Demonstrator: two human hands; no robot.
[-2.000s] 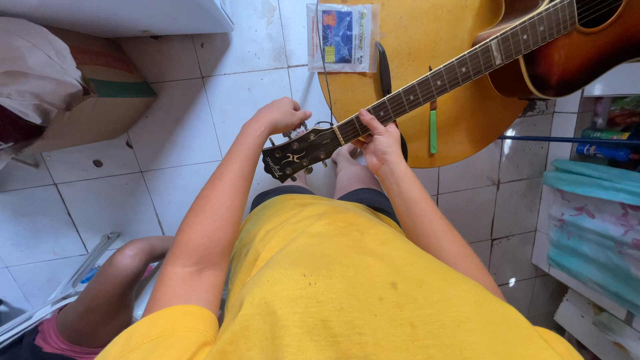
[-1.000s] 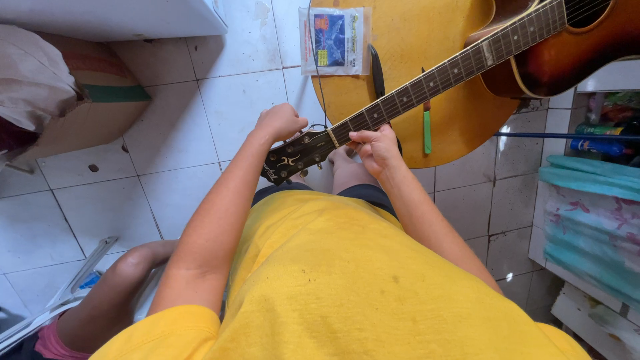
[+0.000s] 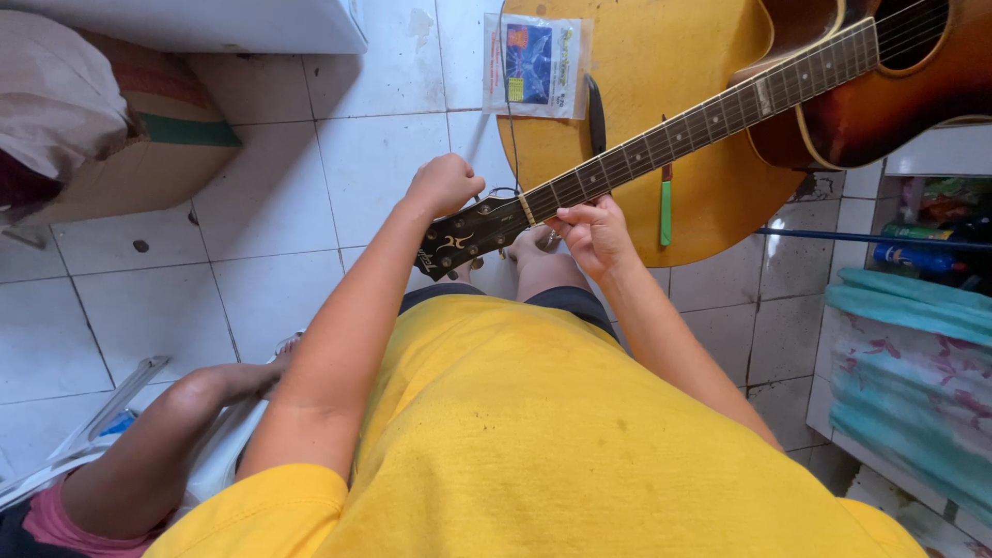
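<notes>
An acoustic guitar (image 3: 841, 116) with a sunburst body lies across a round wooden table, its neck pointing down-left toward me. My left hand (image 3: 443, 184) is closed at a tuning peg on the upper edge of the black headstock (image 3: 465, 242); its fingertips are partly hidden. My right hand (image 3: 595, 231) holds the neck (image 3: 620, 164) from below near the nut, thumb and fingers at its lower edge. A loose string rises from the nut over a clear string packet (image 3: 539, 68). Beneath the neck lie a green-handled knife (image 3: 666, 211) and a black curved object (image 3: 595, 115).
The wooden table (image 3: 725, 221) stands on a tiled floor (image 3: 271, 306). A cardboard box (image 3: 167, 151) with cloth on it is at left, below a white cabinet edge (image 3: 232, 23). Another person's bent leg (image 3: 178, 418) is at lower left. Shelves with bottles (image 3: 918, 257) and teal cloth (image 3: 907, 310) stand at right.
My left hand has turned at the tuning peg, from fingers spread around it to a closed fist. My right hand stays at the neck near the nut.
</notes>
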